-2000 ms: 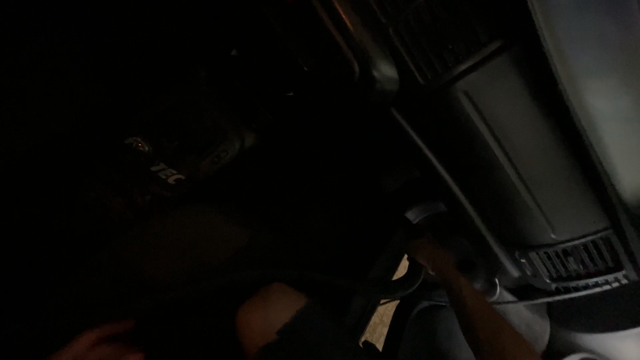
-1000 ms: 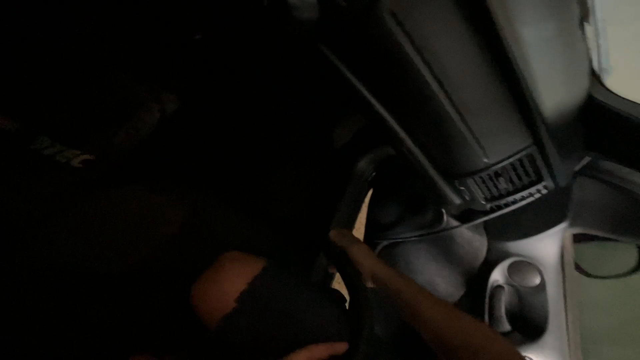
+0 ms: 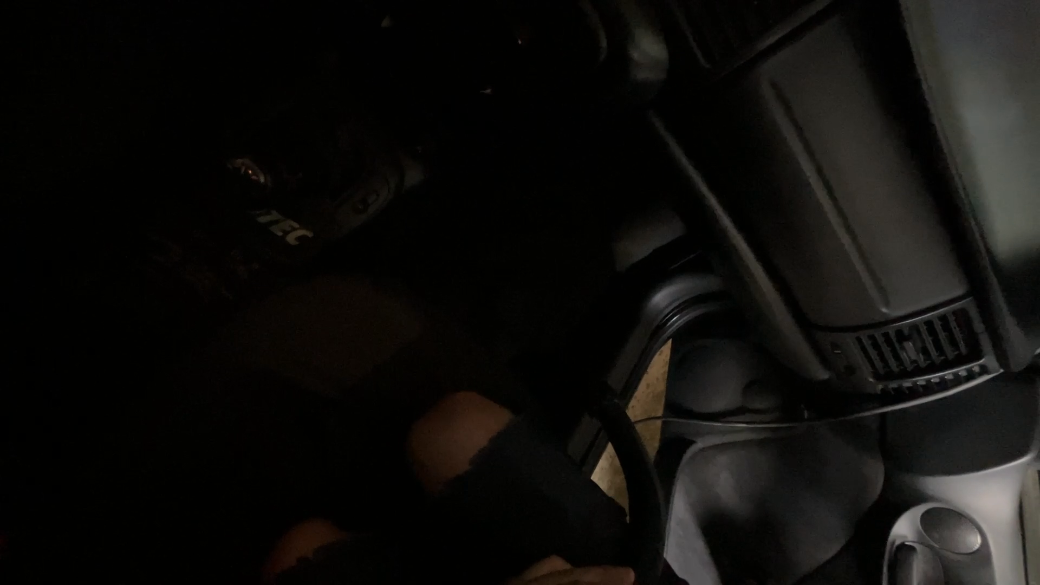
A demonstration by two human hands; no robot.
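Note:
Part of a bare hand, seemingly my left hand [image 3: 573, 574], shows at the bottom edge with its fingers pointing right. It lies beside the lower end of a dark curved strip [image 3: 642, 479], perhaps a rubber seal. Whether the fingers grip the strip cannot be told. My right hand is not in view. The strip bends down across the gap of a vehicle's door opening, where light ground [image 3: 650, 398] shows. A bare knee [image 3: 459, 435] and dark cloth lie left of the strip, with a second knee [image 3: 309, 540] lower down.
A dashboard panel [image 3: 861, 187] with an air vent [image 3: 922, 345] slants across the right side. Below it stands an inner door panel [image 3: 780, 496] with a door handle [image 3: 918, 561] at the lower right. The door frame [image 3: 674, 296] edges the gap. The left side is very dark.
The arm that reached to the strip one second ago has gone out of view. The other hand, at the lower left two seconds ago, now shows near the strip. The view has shifted.

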